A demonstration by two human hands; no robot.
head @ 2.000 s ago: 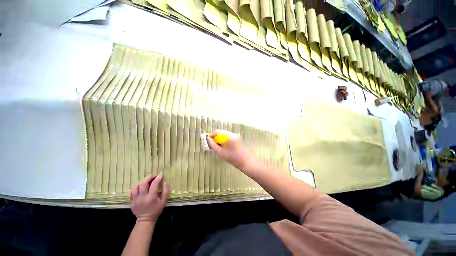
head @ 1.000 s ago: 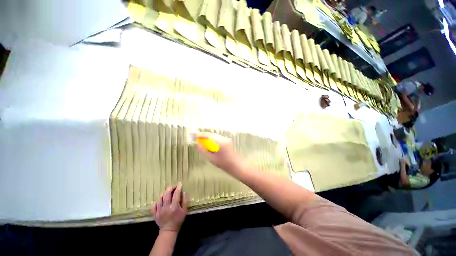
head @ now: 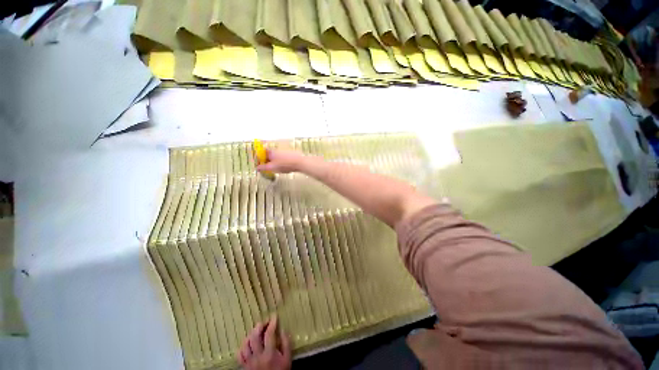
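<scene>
The fanned stack of khaki panels (head: 209,289) lies in front of me, its narrow strips side by side and shiny in places. My right hand (head: 280,161) is closed on a brush with a yellow handle (head: 260,153), over the far part of the stack. The brush's lower end is close to the strips; its bristles are barely visible and I cannot tell if they touch. My left hand (head: 266,348) rests on the stack's near edge, fingers slightly spread, partly cut off by the bottom of the picture. It holds nothing that I can see.
A smooth khaki panel stack (head: 531,184) lies to the right. Draped khaki pieces with yellow ends (head: 347,43) run along the far side. Loose white sheets (head: 72,79) are at far left. A small reddish-brown thing (head: 515,104) sits beyond the right stack.
My right hand with the brush has moved from the middle of the fanned stack to its far part. My left hand stays at the near edge, now lower in the picture. The view has turned.
</scene>
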